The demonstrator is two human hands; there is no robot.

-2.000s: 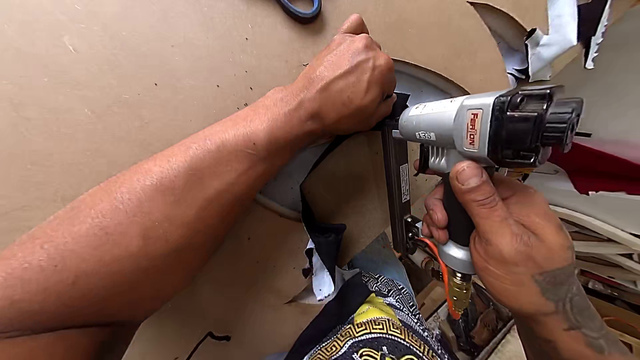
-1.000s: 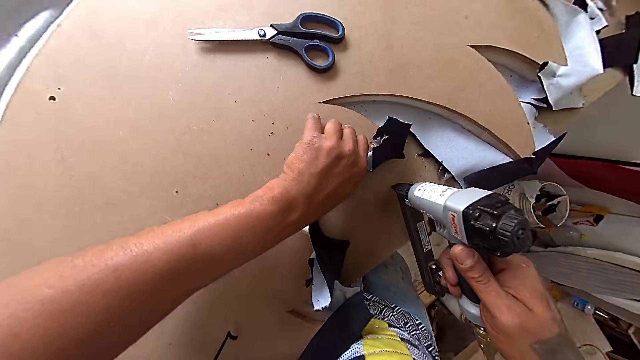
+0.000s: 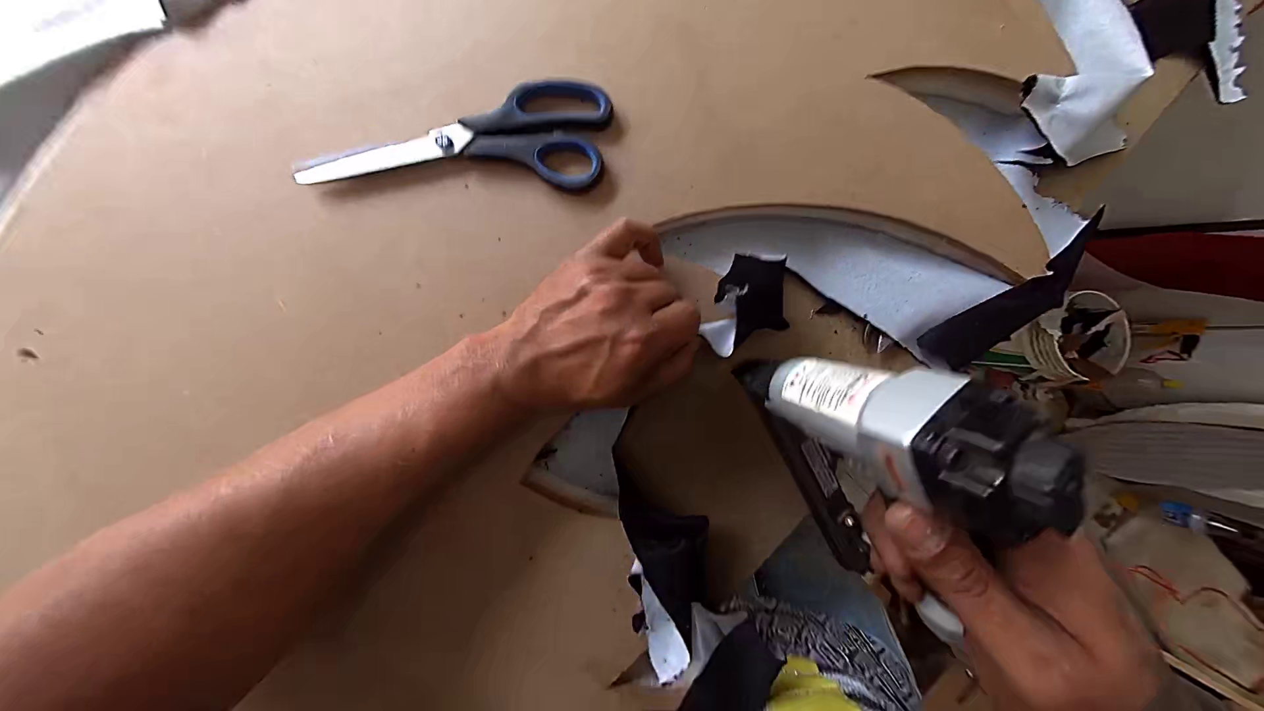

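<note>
My left hand (image 3: 607, 326) pinches black-and-white fabric at the rim of a curved cutout in a large brown board (image 3: 346, 296). A ragged black end of fabric (image 3: 760, 291) sticks out to the right of its fingers. My right hand (image 3: 1017, 592) is closed around the handle of a silver-and-black pneumatic stapler (image 3: 889, 405). The stapler's nose lies just right of my left hand, near the fabric. Pale fabric (image 3: 879, 276) shows through the curved opening, and a black strip of it (image 3: 662, 533) hangs below my left hand.
Scissors with blue-and-black handles (image 3: 553, 133) lie on the board above my left hand. Fabric scraps (image 3: 1086, 99) hang over the upper right edge. At the right stand a white container (image 3: 1096, 336) and assorted items. Patterned cloth (image 3: 829, 642) shows at the bottom.
The stapler has moved away from my left hand, where it was two seconds ago. The view has shifted, bringing the whole pair of scissors into sight.
</note>
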